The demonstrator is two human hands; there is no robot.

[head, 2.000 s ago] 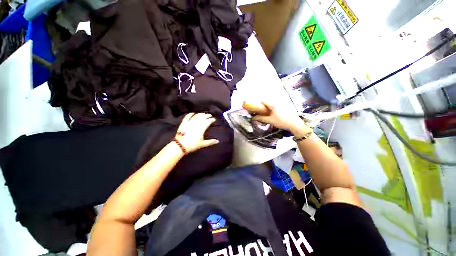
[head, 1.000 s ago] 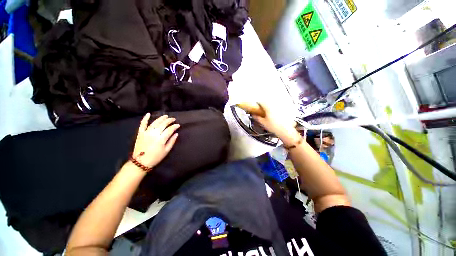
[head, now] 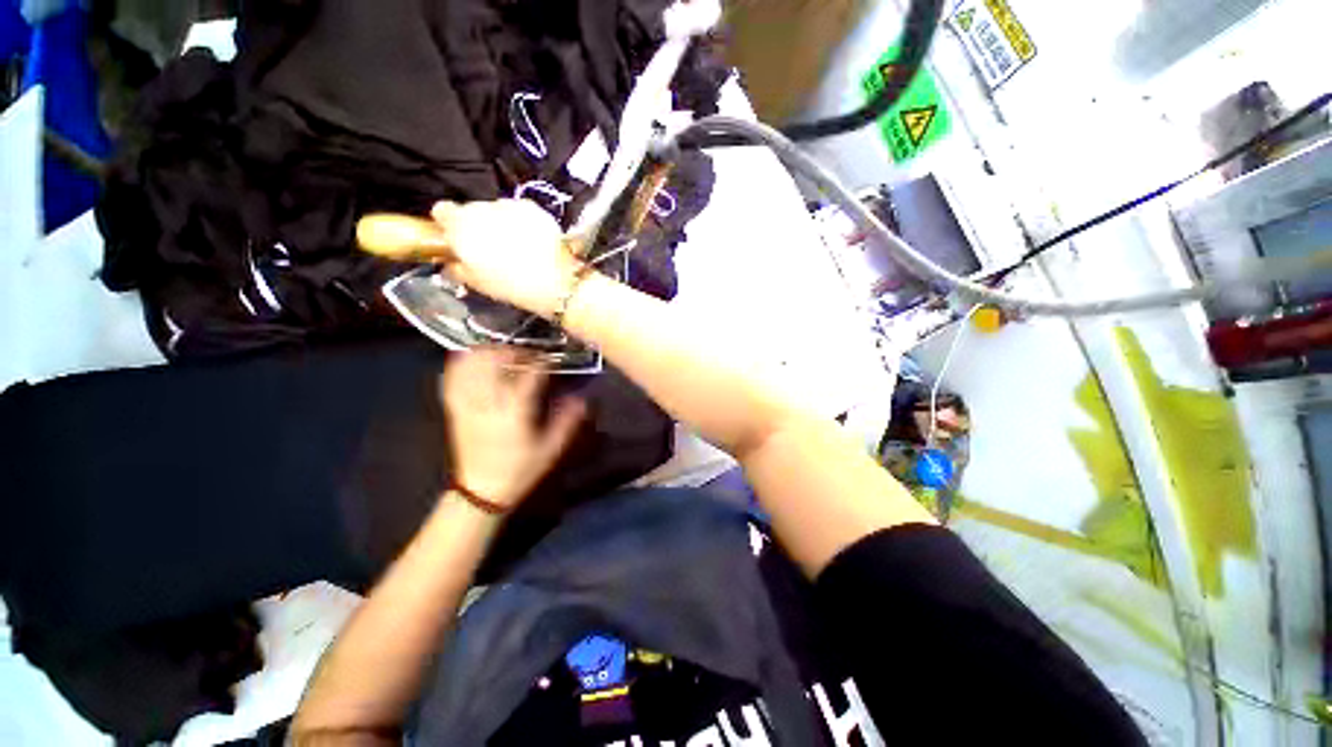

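Note:
My right hand is shut on the tan handle of a steam iron. The iron is over the far edge of the padded form; whether it touches the cloth I cannot tell. My left hand is blurred, just on the near side of the iron, with fingers apart over the dark garment. The garment covers the right end of the long black padded form. A grey-white hose runs from the iron to the right.
A crumpled dark garment pile with white drawcords and tags lies beyond the form. A white table shows on the right. A green warning sticker is on the far-right equipment. A blue bin stands far left.
My right hand has lifted the iron from the right table edge and carried it left over the form. The hose has followed. My left hand has shifted right and slightly nearer to me.

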